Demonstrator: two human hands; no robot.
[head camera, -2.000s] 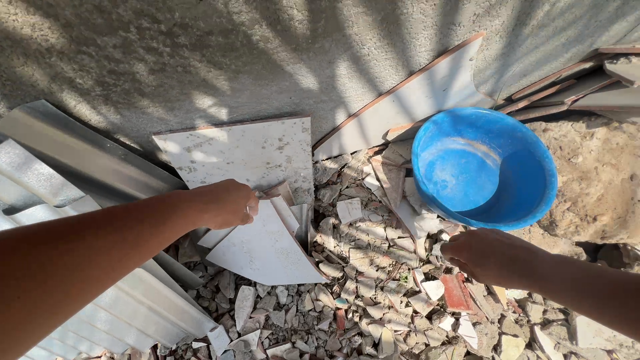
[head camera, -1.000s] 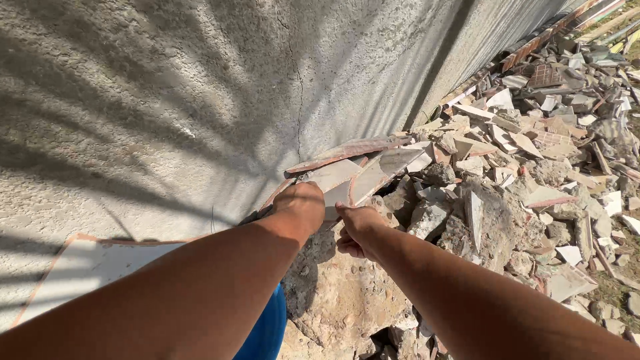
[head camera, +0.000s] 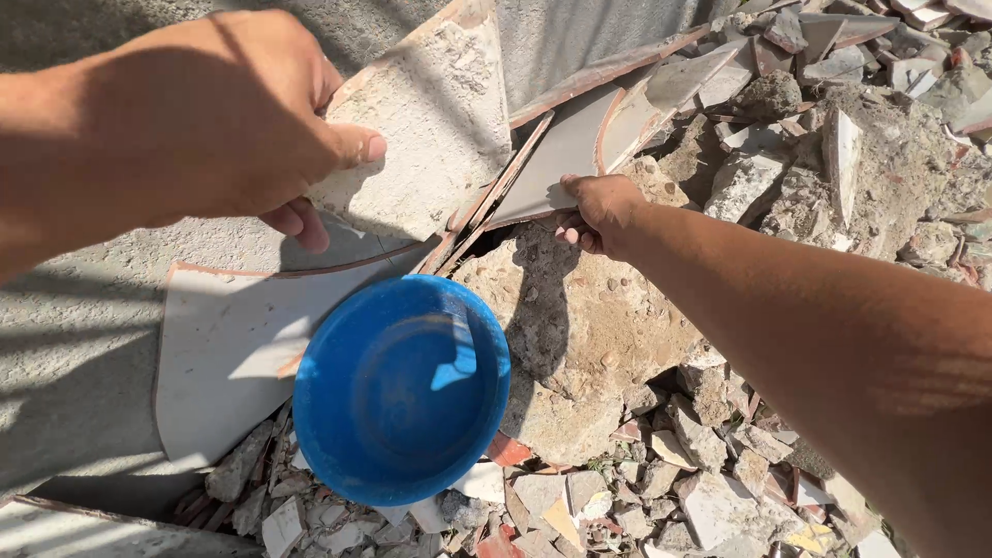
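My left hand (head camera: 232, 124) pinches a broken tile piece (head camera: 434, 124), its rough, mortar-crusted face showing, held above the rubble beside the wall. My right hand (head camera: 601, 213) touches the lower edge of a grey broken tile (head camera: 542, 163) in a leaning stack; its thumb lies on the tile, and whether the fingers grip it is unclear. Thin tile shards (head camera: 504, 186) stand on edge between the two pieces. Below them a round blue plastic basin (head camera: 403, 395) sits on the debris, with no pieces visible inside.
A rough concrete wall (head camera: 77, 333) runs along the left and top. A large white broken tile (head camera: 232, 341) leans there, left of the basin. A big concrete chunk (head camera: 597, 318) lies right of the basin. Broken tile and concrete rubble (head camera: 697, 473) spreads below and to the right.
The left hand has moved away from the tile stack and now holds up a broken piece. The right hand stays at the stack. The view has shifted, bringing the whole basin into sight.
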